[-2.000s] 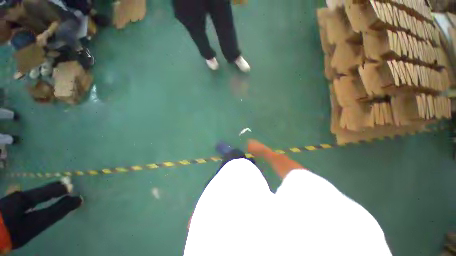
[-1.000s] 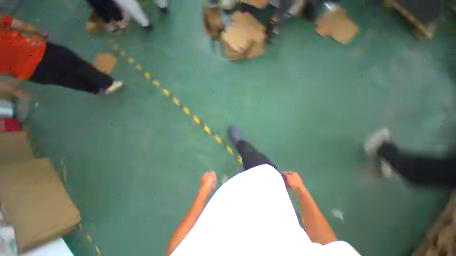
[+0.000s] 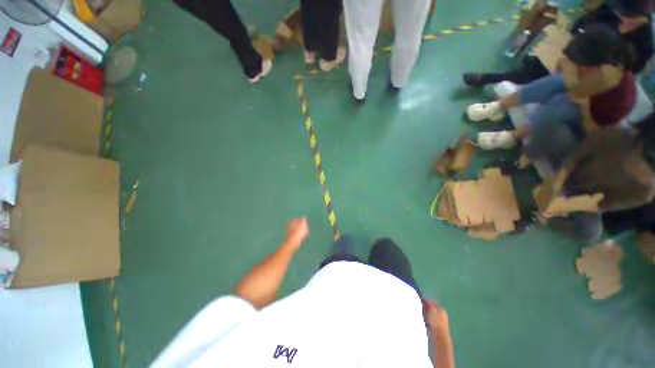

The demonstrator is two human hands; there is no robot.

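Observation:
My left hand (image 3: 298,228) hangs over the green floor in front of me, left of the shirt, small and with its fingers curled in; nothing shows in it. My right hand (image 3: 436,315) is low beside the right edge of the white shirt, partly covered and blurred; its fingers are not clear. A pile of flat box blanks (image 3: 488,200) lies on the floor ahead right, with a thin yellow strip at its left side. Another notched blank (image 3: 602,269) lies farther right. Both hands are away from the cardboard.
Seated people (image 3: 567,115) crowd the right side around cardboard. Several people's legs (image 3: 363,43) stand ahead. A large brown carton (image 3: 68,215) stands at the left beside a white surface (image 3: 47,327). Yellow-black floor tape (image 3: 316,151) runs ahead from my feet. A fan (image 3: 29,8) is top left.
The view has turned left from the stacked boxes, and the large carton and the seated people now show nearer. My left hand swings forward; my right hand is lower beside the shirt.

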